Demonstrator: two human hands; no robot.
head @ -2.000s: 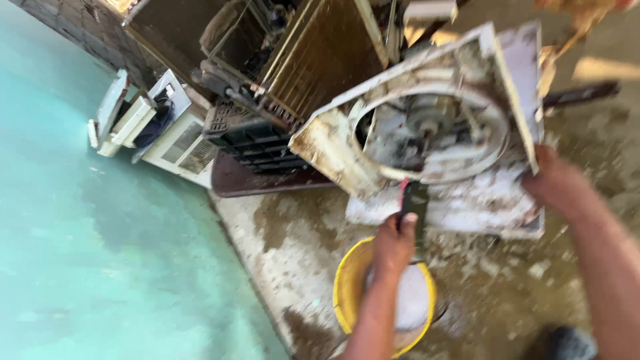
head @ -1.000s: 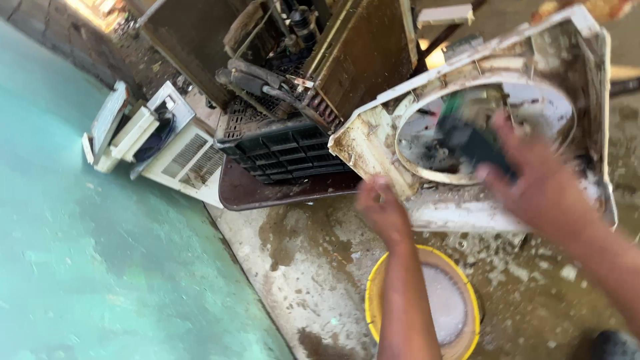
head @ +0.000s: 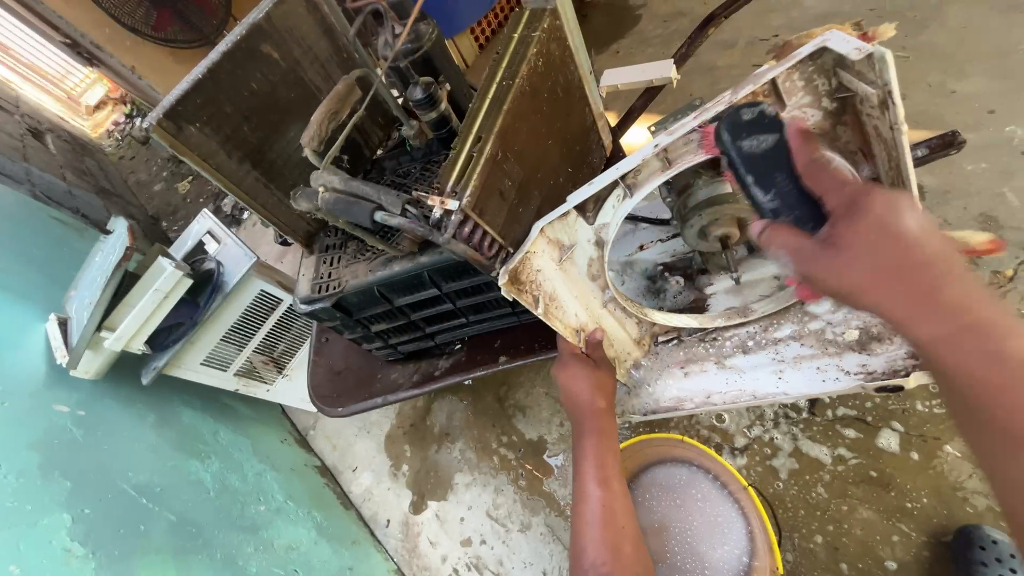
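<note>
My left hand (head: 586,376) grips the lower left corner of a dirty white air-conditioner fan shroud (head: 560,272) with a large round opening. My right hand (head: 856,216) is closed on a black scrub brush (head: 768,168) with reddish bristles, over the right side of the opening. Behind the opening sits a fan motor (head: 712,216) with a bare shaft. Below the shroud lies a wet, soiled white casing panel (head: 768,376). A yellow-rimmed bucket (head: 692,520) of foamy water stands beneath, beside my left forearm.
At centre, coils and a compressor (head: 432,104) rest on a black plastic crate (head: 416,304) over a brown tray-like surface (head: 360,384). A white louvred panel (head: 256,336) and other casing parts lean by the green wall (head: 144,480). A dark shoe (head: 984,552) shows at lower right.
The brush, in my left hand two seconds ago, is now in my right hand, which has left the shroud's right edge. My left hand has taken hold of the shroud's lower left corner.
</note>
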